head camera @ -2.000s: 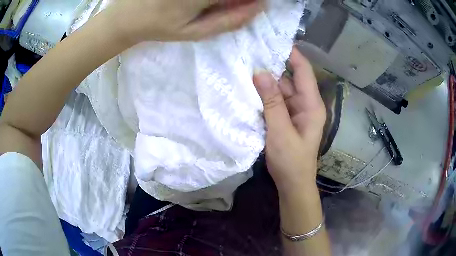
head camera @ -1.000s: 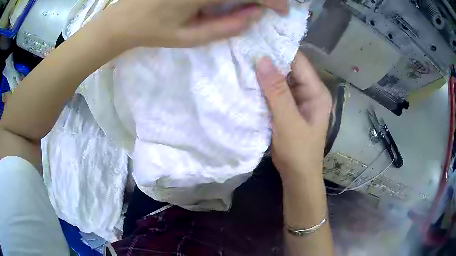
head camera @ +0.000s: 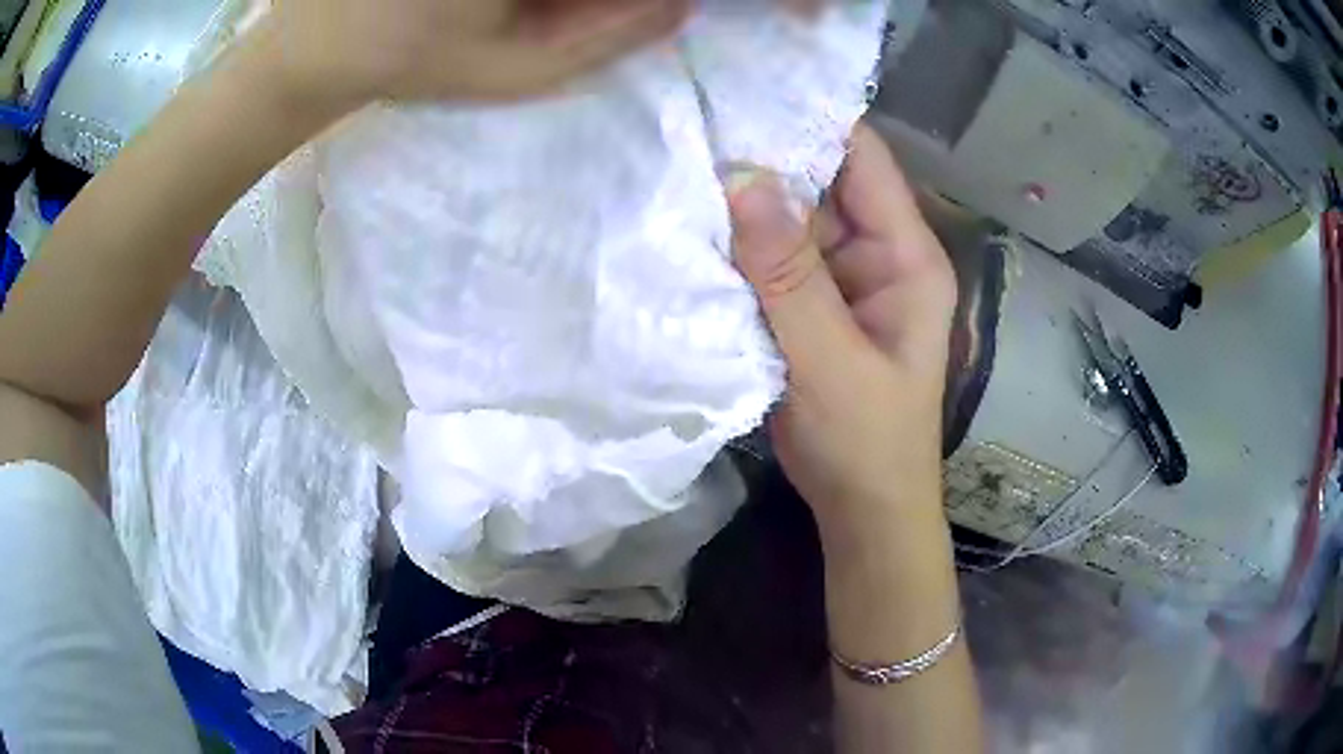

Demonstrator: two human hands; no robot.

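A white, thin, crinkled garment piece (head camera: pixel 516 265) hangs over the machine's front, with a slightly frilly raw edge on its right side. My right hand (head camera: pixel 847 295) pinches this edge, thumb on top and fingers behind the cloth. My left hand (head camera: pixel 486 44) lies over the upper part of the cloth, cut off by the top of the picture and slightly blurred; its grip cannot be made out. The needle area is hidden by cloth and hands.
The pale overlock machine (head camera: pixel 1083 148) stands upper right. Open black-handled snips (head camera: pixel 1141 405) lie on the machine table with white threads. White pieces (head camera: pixel 243 486) hang lower left over blue plastic. A dark red plaid apron (head camera: pixel 486 692) covers my lap.
My left hand has moved left and up, drawing back from the right side of the cloth. My right hand and the edge it pinches have shifted slightly left.
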